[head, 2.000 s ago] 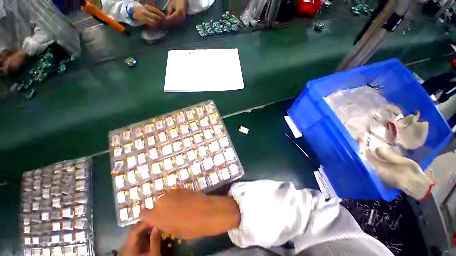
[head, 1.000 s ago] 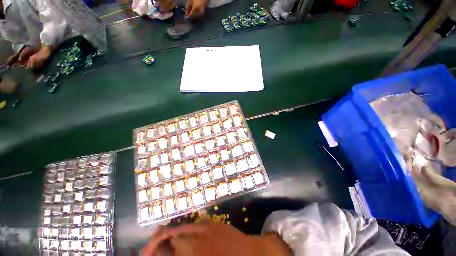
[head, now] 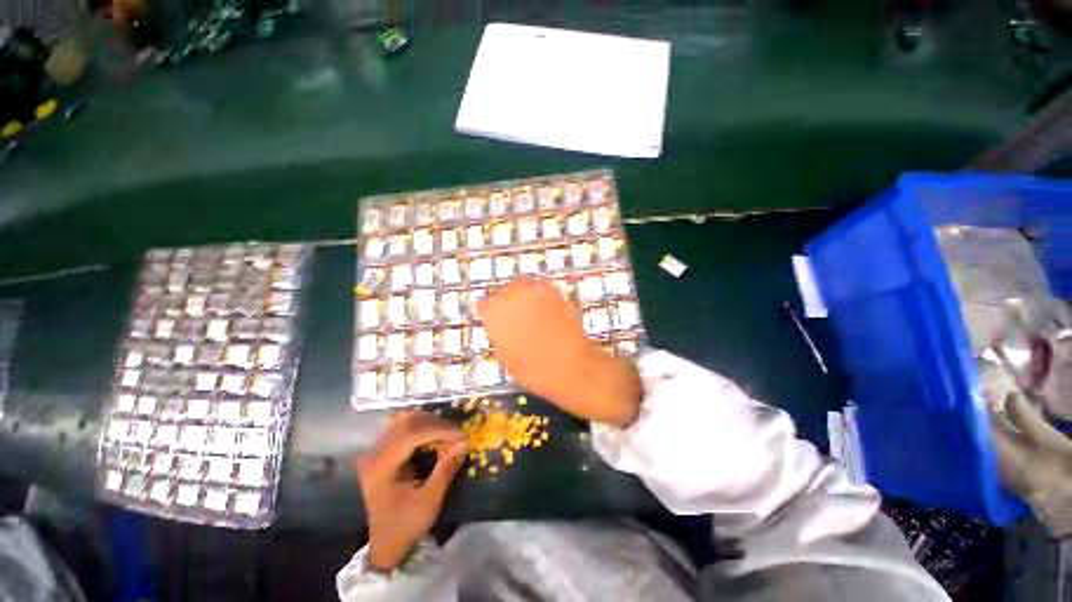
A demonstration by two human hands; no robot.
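Observation:
A clear blister tray (head: 379,402) with silvery-white squarish components in its pockets lies before me, and orange-yellow shows beside many of them. Small yellow pieces (head: 503,433) lie in a loose pile at its near edge. My left hand (head: 406,476) is at the pile's left side, thumb and fingers curled towards each other around a dark gap; whether it holds something is unclear. My right hand (head: 553,350) is over the tray's lower right middle, fingers pointing down and hidden under the hand, so its grip does not show.
A second clear tray (head: 200,382) of silvery parts lies to the left. A blue bin (head: 905,353) with a glove (head: 1029,441) and plastic bags stands right. A white sheet (head: 567,92) lies beyond the tray. A small pale piece (head: 672,266) and a thin rod (head: 806,335) lie between tray and bin.
The view has tilted down. My right hand has moved from the near edge up over the tray, uncovering the yellow pile. My left hand now shows clearly beside the pile.

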